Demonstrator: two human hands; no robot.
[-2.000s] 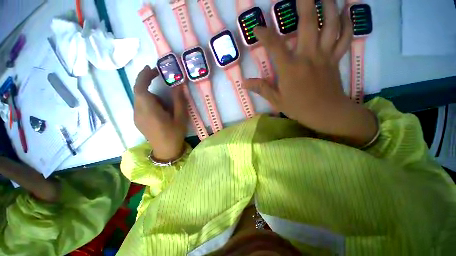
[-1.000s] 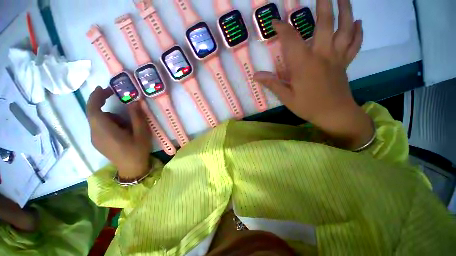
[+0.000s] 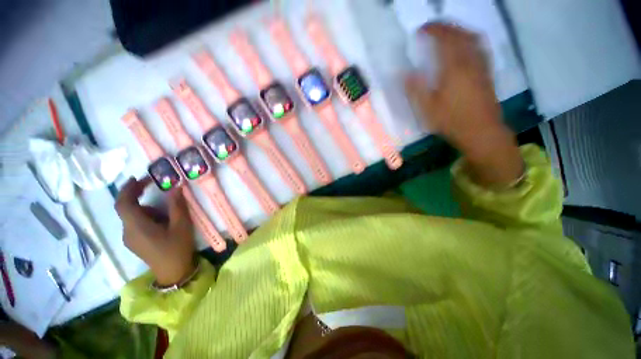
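Several pink smartwatches lie side by side in a slanting row on a white sheet (image 3: pixel 383 52). The leftmost watch (image 3: pixel 164 174) and the four beside it show red and green spots on their screens. The second from the right (image 3: pixel 313 87) shows a bright blue-white screen. The rightmost watch (image 3: pixel 351 85) shows green text rows. My left hand (image 3: pixel 158 228) has its thumb and a finger at the two sides of the leftmost watch's lower end. My right hand (image 3: pixel 460 87) is blurred, raised to the right of the row, fingers apart and empty.
A black tray or case (image 3: pixel 176 24) is at the back. Crumpled white tissue (image 3: pixel 77 165), papers (image 3: pixel 35 242), a grey oblong piece (image 3: pixel 48 219) and a red tool (image 3: pixel 6 280) lie left. Part of another person's arm (image 3: pixel 24 341) shows at lower left. The bench's green edge (image 3: pixel 523 112) is at right.
My right hand has moved off the watches to the right. More screens now show red and green spots instead of text rows. The view has shifted, bringing in the black object. My left hand stays at the leftmost watch.
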